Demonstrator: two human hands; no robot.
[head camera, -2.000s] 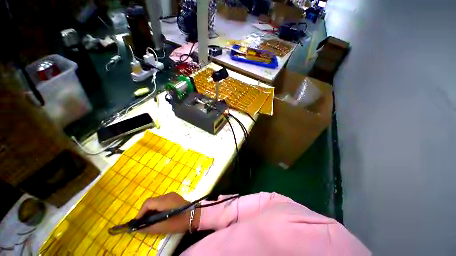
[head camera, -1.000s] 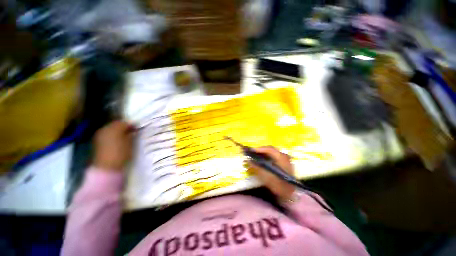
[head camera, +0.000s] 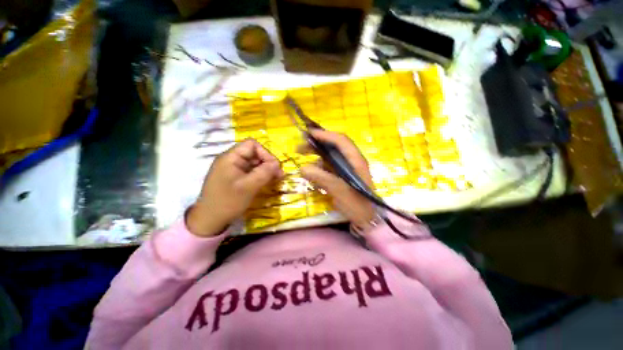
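The shiny yellow flexible circuit panel (head camera: 382, 116) with brown grid lines lies on the white board. My right hand (head camera: 345, 174) holds the black soldering iron (head camera: 338, 162) over the panel, its tip pointing up and away. My left hand (head camera: 239, 179) is over the panel's left part, its thumb and fingers pinched around what looks like a thin dark lead wire (head camera: 290, 161). This wire reaches toward my right fingertips. Other dark lead wires (head camera: 217, 143) lie across the panel's left edge.
A round tin (head camera: 253, 44), a brown open box (head camera: 321, 34) and a phone (head camera: 417, 37) stand beyond the panel. A black box (head camera: 516, 106) and green spool (head camera: 550, 46) are at right. Stacked yellow panels (head camera: 44, 82) sit on a blue-edged tray (head camera: 58, 145) at far left.
The head view has swung left and down. My left hand has moved from the board's left side onto the panel, near my right hand. The right hand still holds the iron, its tip now farther up.
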